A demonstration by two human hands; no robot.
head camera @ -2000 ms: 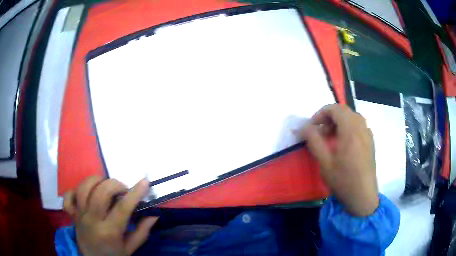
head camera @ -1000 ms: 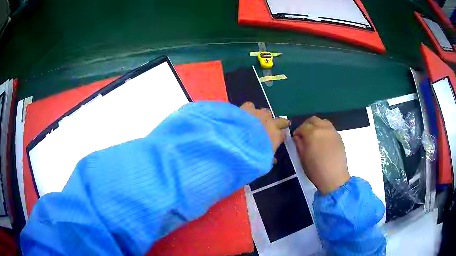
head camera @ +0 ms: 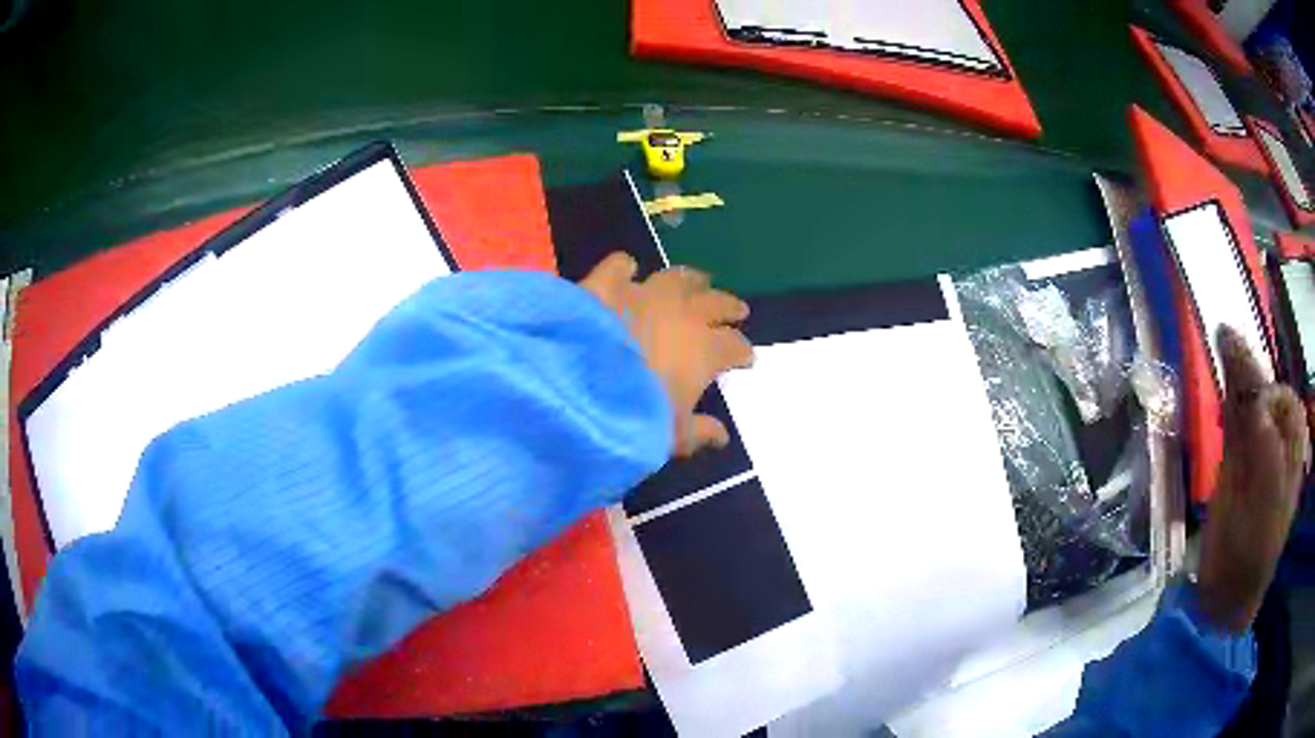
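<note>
A backlight unit, white with a narrow black frame (head camera: pixel 238 310), lies tilted on a red foam pad (head camera: pixel 498 195); my left sleeve covers much of it. My left hand (head camera: pixel 671 339) reaches across to the right and lies over the black tape sheet (head camera: pixel 721 570), fingers spread, with nothing seen in it. The sheet has black blocks divided by thin white lines. My right hand (head camera: pixel 1252 461) is at the far right, raised and blurred, in front of another framed panel; whether it holds something cannot be told.
A large white sheet with a black top band (head camera: pixel 880 461) lies right of the tape sheet. A crinkled clear plastic bag (head camera: pixel 1060 433) is beyond it. A yellow fitting (head camera: pixel 665 153) sits on the green bench (head camera: pixel 851 195). Other red pads with panels (head camera: pixel 865 32) stand at the back and right.
Since one second ago my right hand has left the tape sheet and moved far right. My left hand has stayed over the sheet, its fingers now spread. The view has shifted right.
</note>
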